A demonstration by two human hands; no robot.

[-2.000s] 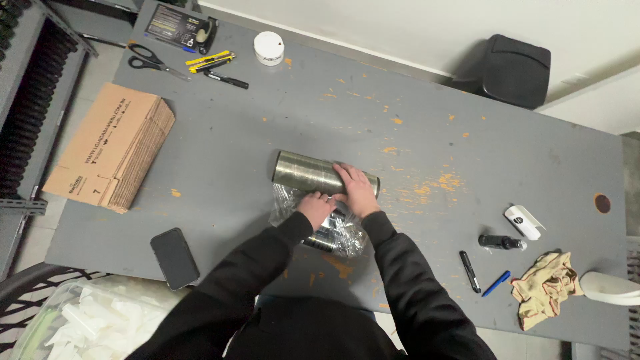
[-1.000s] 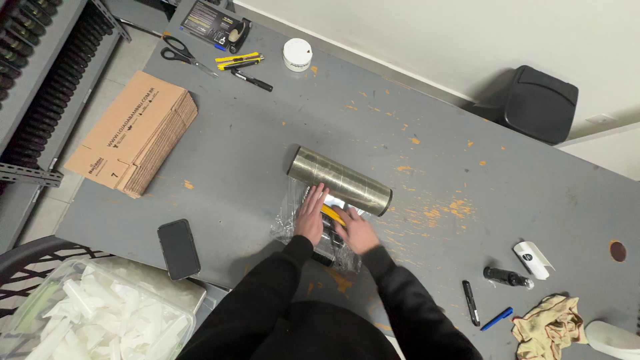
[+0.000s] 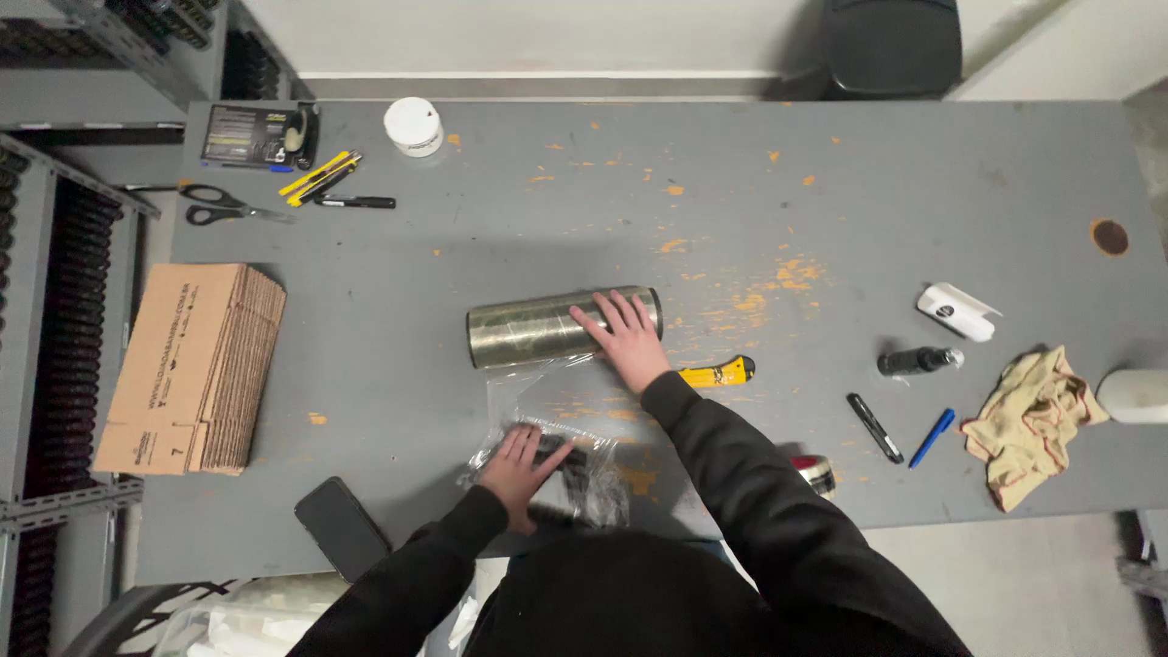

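A roll of clear stretch film (image 3: 529,327) lies on its side on the grey table (image 3: 365,274). My right hand (image 3: 628,339) rests on the roll's right part with fingers spread. Film runs from the roll down to a dark item wrapped in clear plastic (image 3: 584,474) near the front edge. On the left side of that bundle lies my left hand (image 3: 522,470), fingers apart; the item's shape is partly hidden. A yellow utility knife (image 3: 718,372) is on the table just right of my right wrist.
Flattened cardboard boxes (image 3: 192,365) and a phone (image 3: 341,529) lie at left. Scissors (image 3: 224,205), cutters (image 3: 319,178) and a white tub (image 3: 414,126) are at the back. Right are a tape roll (image 3: 812,474), marker (image 3: 874,427), blue pen (image 3: 932,437), small bottle (image 3: 917,360) and cloth (image 3: 1031,424).
The yellow knife, at my hands one second ago, now lies on the table. My right hand has moved onto the film roll. The view has turned noticeably.
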